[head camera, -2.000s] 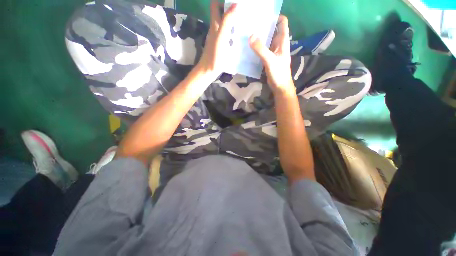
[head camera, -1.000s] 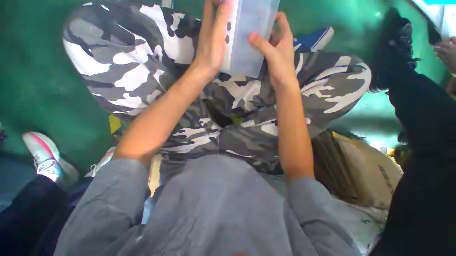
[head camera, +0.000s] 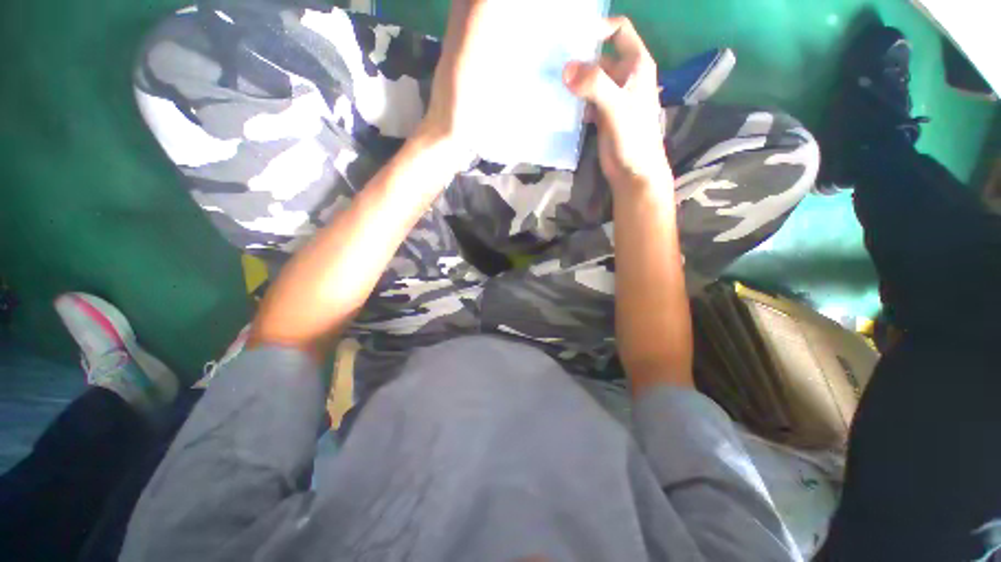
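A white to pale blue box [head camera: 527, 99], with flat faces and square corners, is held above my lap at the top of the view. Its face is overexposed and its far end is cut off by the top edge. My left hand [head camera: 450, 93] holds its left side; the fingers are partly cut off or washed out. My right hand [head camera: 628, 104] grips its right edge, with the thumb on the face and the other fingers at the side.
My camouflage trousers [head camera: 263, 143] are crossed on the green floor [head camera: 66, 198]. Flattened cardboard cartons [head camera: 785, 362] lie beside my right knee. Another person's dark trouser leg [head camera: 922, 253] is at the right. A white and pink shoe [head camera: 104, 340] is at the left. A white board edge [head camera: 971, 27] is at upper right.
The box face is turned and now looks wider and brighter, and the dark slots on its left side no longer show. My right hand has moved slightly right. The hand at the right edge is gone.
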